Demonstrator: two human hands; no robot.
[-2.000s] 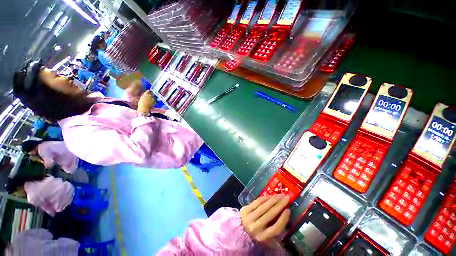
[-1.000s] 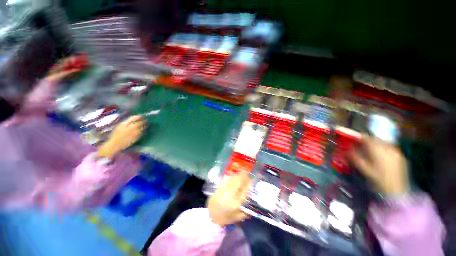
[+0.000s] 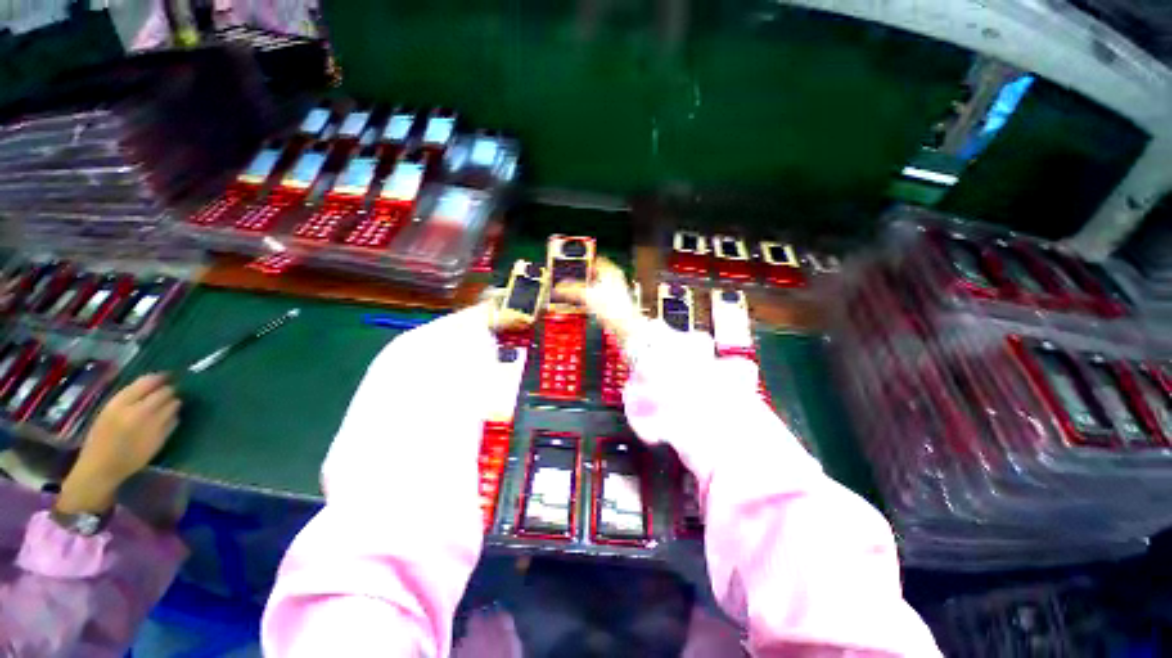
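Open red flip phones stand in a row in a clear blister tray; one in the middle (image 3: 563,354) has its pale gold upper half raised with a round black disc. My right hand (image 3: 609,298) is blurred, its fingers at that phone's upper half; its grip is unclear. My left hand (image 3: 488,306) is almost hidden behind its pink sleeve, beside another phone's upper half (image 3: 522,296). Two face-down phones, one at near left (image 3: 551,486) and one beside it (image 3: 620,491), lie in the tray's near row.
Stacked trays with phones rise at right (image 3: 1015,424). Another tray of open phones (image 3: 437,264) sits on a brown board at back left. Small closed phones (image 3: 733,253) lie at back right. A pen (image 3: 244,339) lies on the green bench. Another person's hand (image 3: 134,431) is at left.
The view has swung right and down to face the tray. Both my hands have moved to the tray's back row. The right-hand tray stack has come into view.
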